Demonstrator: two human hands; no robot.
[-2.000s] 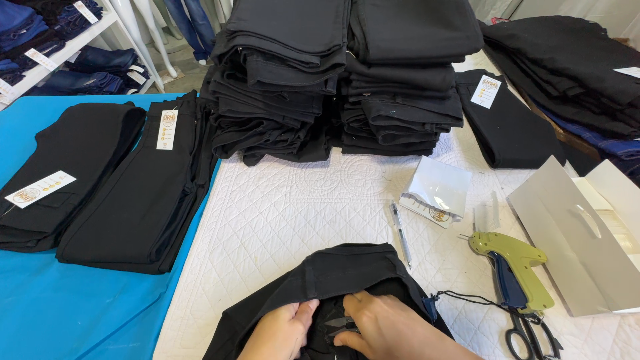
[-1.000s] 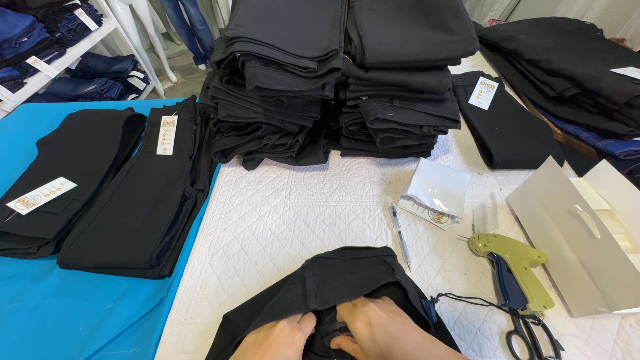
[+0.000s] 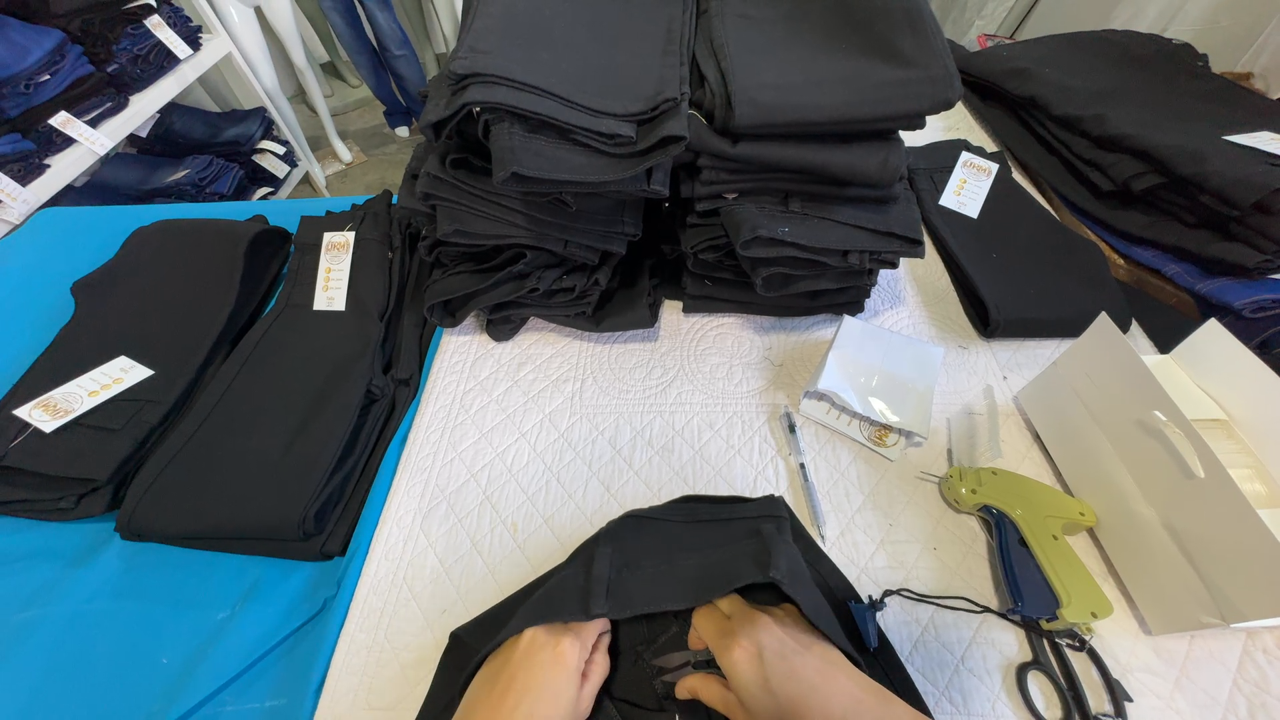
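Observation:
Black trousers (image 3: pixel 690 560) lie at the near edge with the waistband opened toward me. My left hand (image 3: pixel 550 665) grips the fabric inside the opening on the left, its fingertips partly hidden. At the opening's right side, my right hand (image 3: pixel 765 655) holds a small dark tool with two pointed blades, seemingly thread snips (image 3: pixel 685 662), pointing left inside the garment. Just right of the trousers are a green and blue tagging gun (image 3: pixel 1035 545), its needle pointing left, and black-handled scissors (image 3: pixel 1070 675). A dark cord with a blue tab (image 3: pixel 868 620) runs from the trousers' edge toward the scissors.
Tall stacks of folded black trousers (image 3: pixel 570 130) stand at the back. Tagged black trousers (image 3: pixel 270 430) lie left on blue cloth (image 3: pixel 220 610). On the white quilted cover (image 3: pixel 500 440) are a pen (image 3: pixel 803 475), a clear packet of tags (image 3: pixel 875 380) and an open white box (image 3: pixel 1150 500).
Compared with one second ago, my right hand's fingers have shifted slightly and the dark blades show more plainly between the hands. The trousers and the things on the table have not moved.

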